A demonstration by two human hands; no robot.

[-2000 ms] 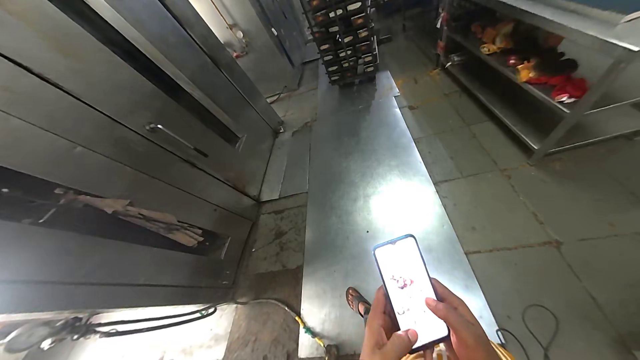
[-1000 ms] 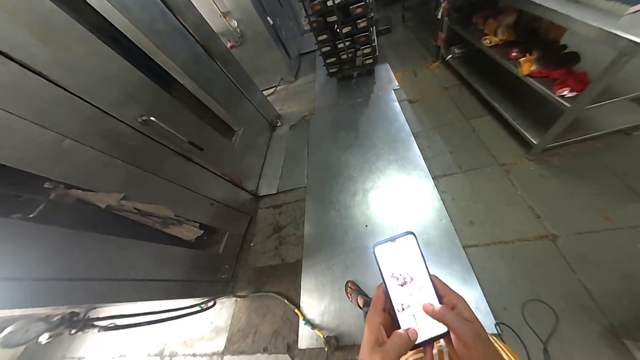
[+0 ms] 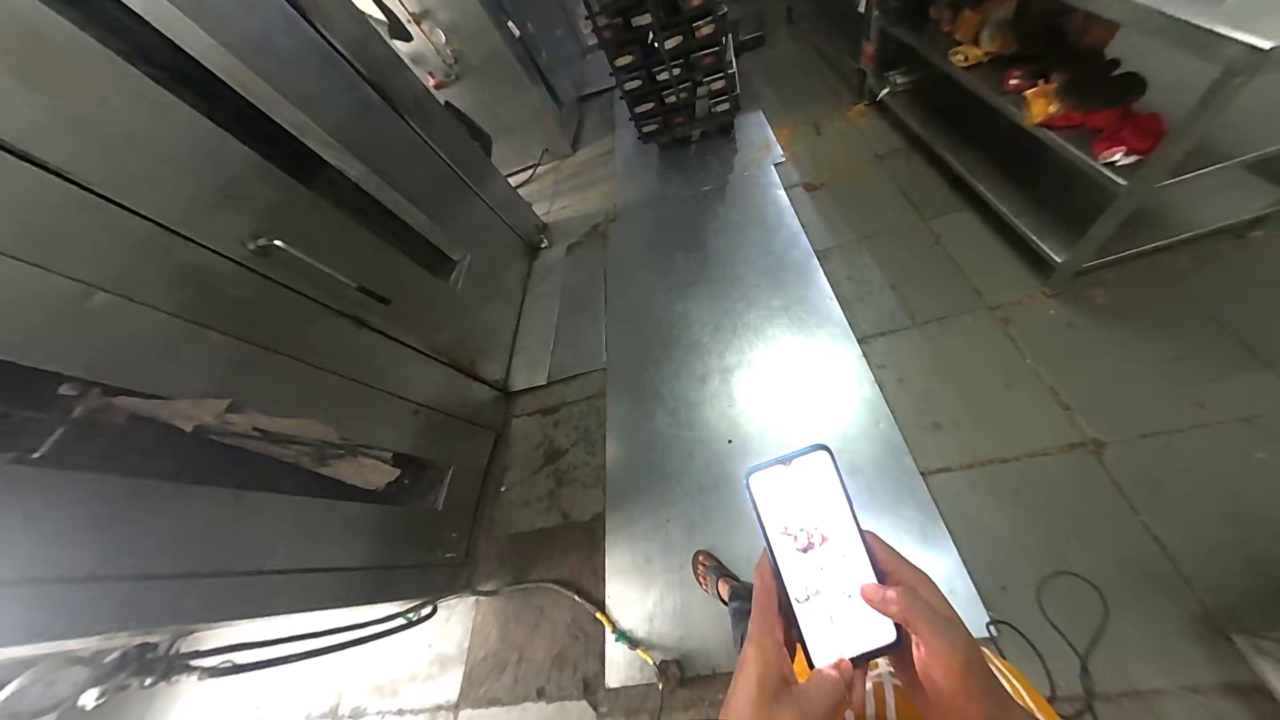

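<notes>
A smartphone [image 3: 822,560] with a lit, mostly white screen is held upright between both hands, low and right of centre. My left hand [image 3: 775,655] wraps its left edge, the thumb near the bottom of the screen. My right hand [image 3: 925,630] grips its right side, with the thumb at the lower right of the screen. Beneath the phone lies a long metal sheet [image 3: 690,360] on the floor. A sandalled foot [image 3: 712,575] rests on that sheet, left of the phone. Some yellow cloth [image 3: 1010,680] shows below the hands.
Steel cabinets with a door handle [image 3: 320,270] line the left. A stack of dark crates [image 3: 665,75] stands at the sheet's far end. On the right, a metal shelf rack [image 3: 1090,235] holds red and yellow items. Cables [image 3: 560,592] run over the floor at lower left, another cable [image 3: 1085,640] at lower right.
My right thumb has moved from the screen's lower part toward its right edge. Both hands still hold the phone in about the same place.
</notes>
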